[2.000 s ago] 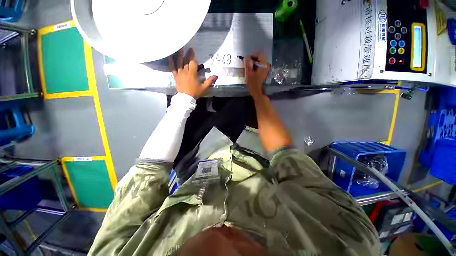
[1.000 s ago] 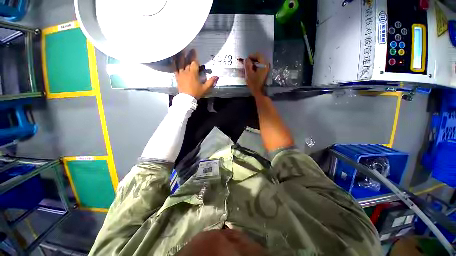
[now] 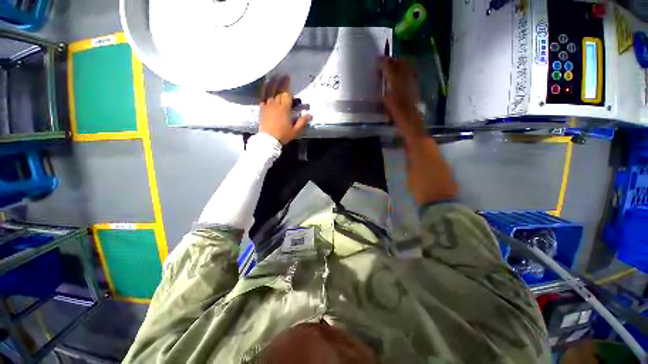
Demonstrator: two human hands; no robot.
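A pale sheet point(image 3: 355, 53) with dark handwritten figures lies at the bench's near edge, partly beside the white reel. My left hand point(image 3: 281, 114) rests at its lower left, fingers spread, with a small dark cap-like piece point(image 3: 297, 104) between thumb and fingers; whether it is gripped is unclear. My right hand point(image 3: 401, 82) is blurred at the sheet's right edge. A thin dark-tipped marker pen point(image 3: 386, 48) sticks up from its fingers; the grip itself is blurred.
The large white reel point(image 3: 170, 53) covers the bench's left part. A green tool point(image 3: 411, 20) lies behind my right hand. The white machine point(image 3: 490, 64) with a yellow-framed display stands right. A blue bin point(image 3: 561, 238) holding clear plastic is at lower right.
My right hand has moved right, off the handwriting to the sheet's right edge, and the pen now points away from me. My left hand shows slightly further right.
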